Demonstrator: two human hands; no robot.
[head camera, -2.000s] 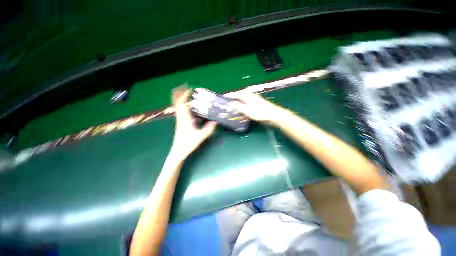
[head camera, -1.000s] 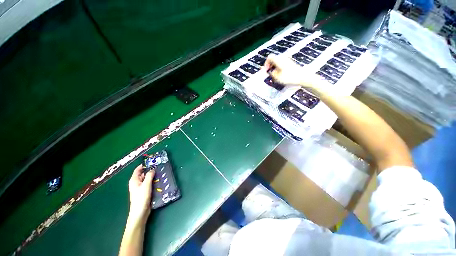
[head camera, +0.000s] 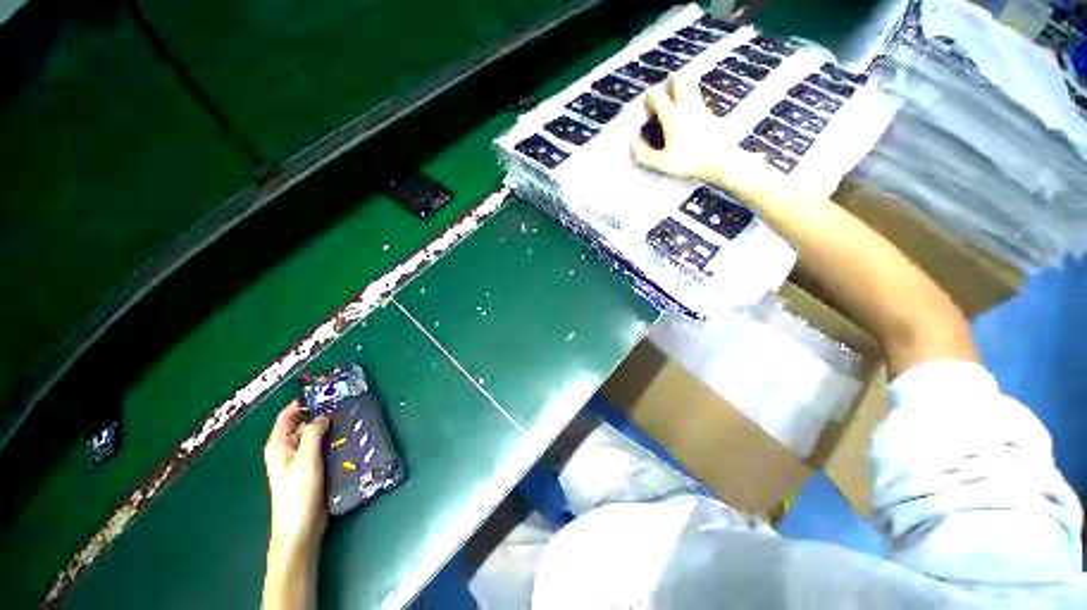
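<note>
My left hand (head camera: 298, 459) holds a black phone body (head camera: 360, 441) by its left edge, at the bench. The phone body shows circuitry at its top and small orange and white marks below. My right hand (head camera: 679, 134) is over the white blister tray (head camera: 602, 179) at the upper right, fingers closed on a small black cover (head camera: 652, 131). Rows of black covers (head camera: 682, 247) lie in the tray's pockets; part of the tray is hidden under my right hand and forearm.
The green bench (head camera: 501, 310) has tiny white specks. Beyond its chipped edge (head camera: 280, 369), dark phones (head camera: 420, 194) lie on the green conveyor (head camera: 250, 310). Brown cardboard (head camera: 703, 441) and clear plastic (head camera: 763, 363) are below the tray. Layered clear sheets (head camera: 954, 143) are at the far right.
Since one second ago, my right hand has stayed over the tray, its fingers still at a small cover. Earlier both hands were at the phone body; now only my left holds it. The view has turned right.
</note>
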